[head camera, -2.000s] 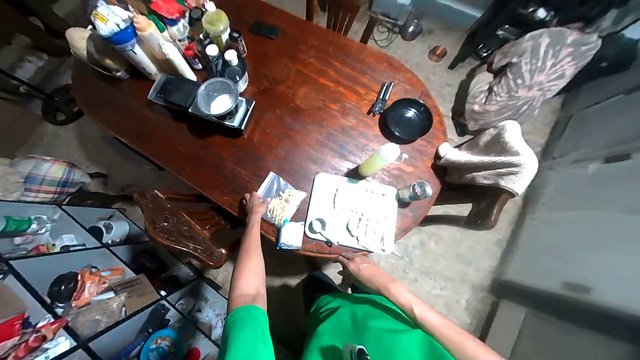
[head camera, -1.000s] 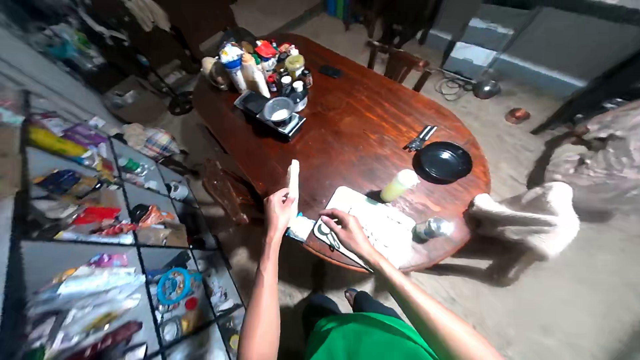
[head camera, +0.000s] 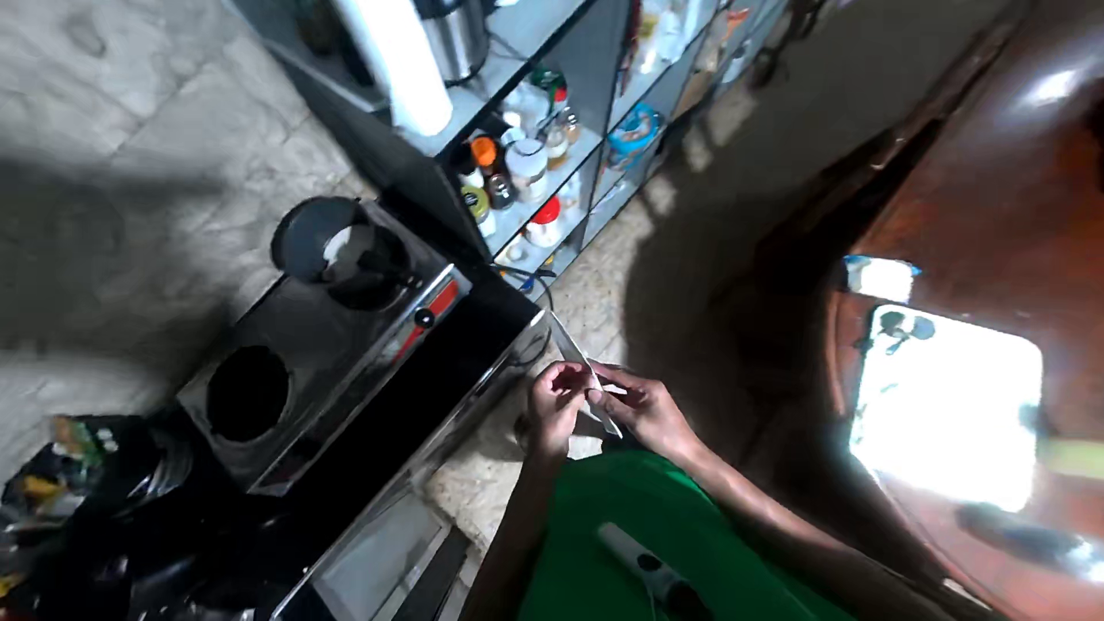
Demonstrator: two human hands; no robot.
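In front of the green shirt, my left hand [head camera: 559,398] and my right hand [head camera: 642,405] meet at a thin, pale, flat packet [head camera: 576,352], which looks like the plastic bag seen edge-on. Fingers of both hands pinch it from either side; its contents cannot be made out. Off to the right on the wooden table [head camera: 975,250] lies a white tray [head camera: 949,405], washed out by glare, with a small dark round item [head camera: 906,325] at its upper left corner. A small white and blue packet [head camera: 881,278] sits just above the tray.
A two-burner stove [head camera: 319,345] on a black counter is at the left, with a dark pan [head camera: 321,240] on its upper burner. Shelves [head camera: 561,207] with jars and bottles stand above. A black plastic bag [head camera: 129,535] lies lower left. Tiled floor separates counter and table.
The view has swung far left from the table to the stove. The bag lay on the table beside the tray, then was lifted in my left hand; now both hands hold a pale packet away from the table.
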